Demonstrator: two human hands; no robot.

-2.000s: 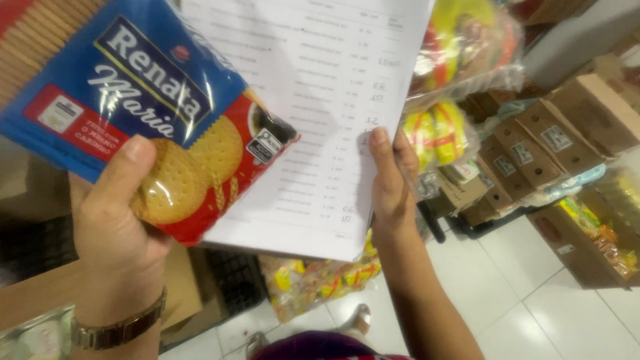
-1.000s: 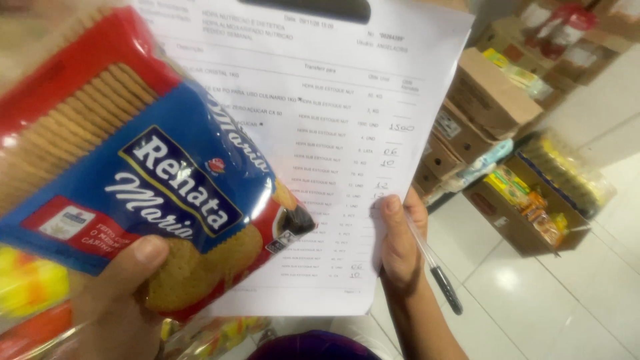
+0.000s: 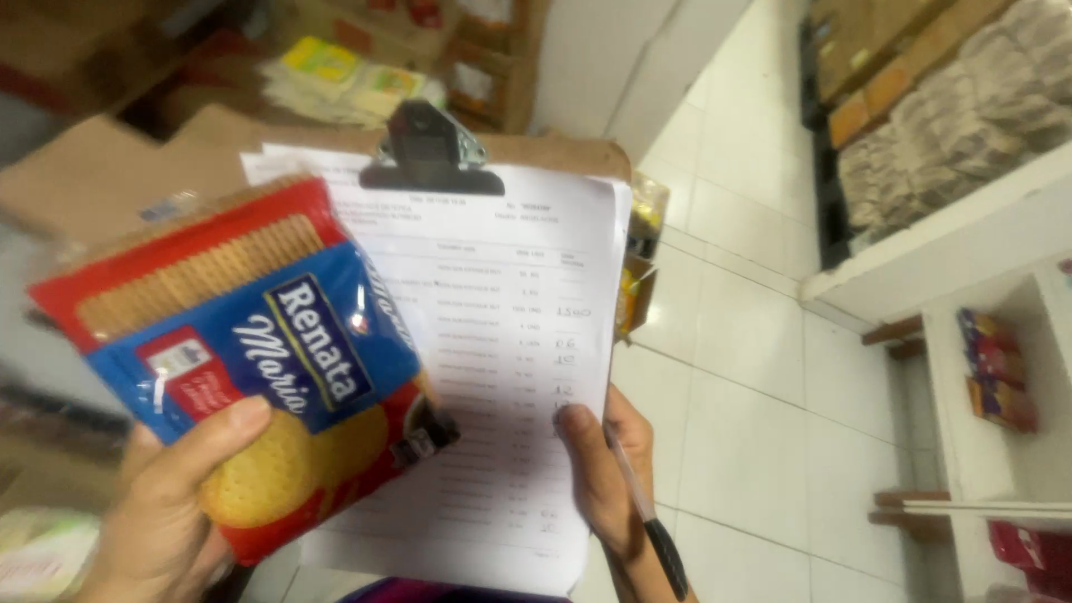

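Observation:
My left hand (image 3: 180, 494) grips a Renata Maria biscuit packet (image 3: 243, 352) by its lower edge, thumb on the front. The packet is tilted and overlaps the left part of a clipboard (image 3: 578, 155) that carries printed sheets (image 3: 494, 435) under a black metal clip (image 3: 427, 151). My right hand (image 3: 611, 469) holds the clipboard by its right edge, thumb on the paper. A clear pen with a black cap (image 3: 666, 557) is also held in that hand, pointing down. Handwritten figures show in the sheet's right column.
Cardboard boxes (image 3: 494, 79) and yellow-and-white packets (image 3: 360, 75) lie beyond the clipboard. White floor tiles (image 3: 737, 402) run along the right. A white shelf (image 3: 946, 368) with packets (image 3: 997, 368) is at far right, below stacked wrapped goods (image 3: 946, 126) behind a low white ledge.
The view has swung toward an aisle with white shelving on the right. The clipboard's clip now shows in full. Both hands keep hold of the packet and the clipboard.

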